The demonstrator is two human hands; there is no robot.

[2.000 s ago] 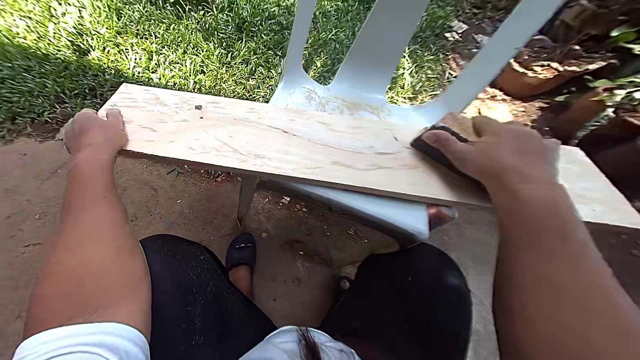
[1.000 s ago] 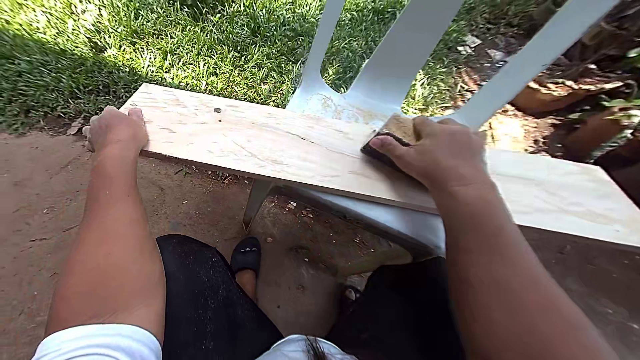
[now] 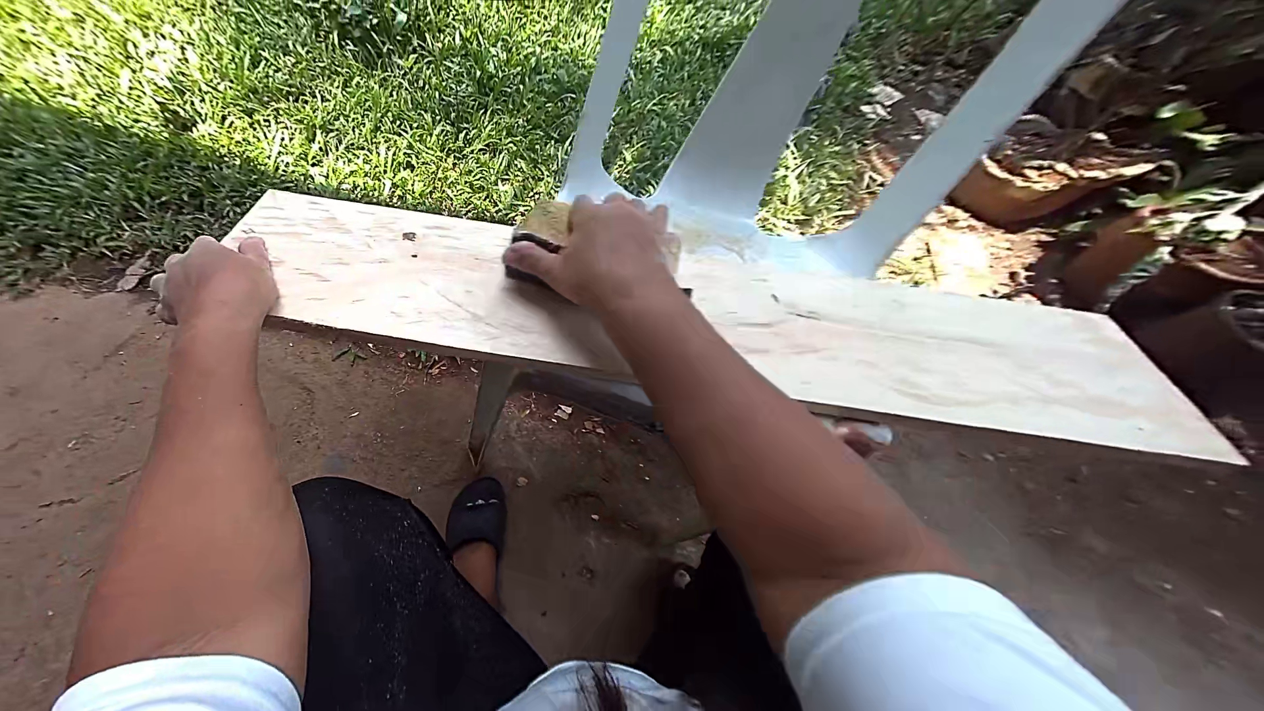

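A long pale wooden board [image 3: 918,346] lies across the seat of a white plastic chair [image 3: 750,118]. My left hand [image 3: 219,284] grips the board's left end, fingers over the edge. My right hand [image 3: 617,247] is closed on a sanding block [image 3: 546,223] with a yellowish top and a dark underside, pressed flat on the board left of its middle, just in front of the chair back. Fingers and palm hide part of the block. The board has a small dark knot near its left end and faint brownish marks along its face.
Grass [image 3: 395,109] lies beyond the board. Clay plant pots [image 3: 1047,188] with plants stand at the right. Under the board is a chair leg [image 3: 489,410]; my slippered foot [image 3: 477,513] rests on the dirty ground nearby.
My right hand has slid the sanding block leftward along the board, from the right part to left of the middle. My left hand stays at the left end.
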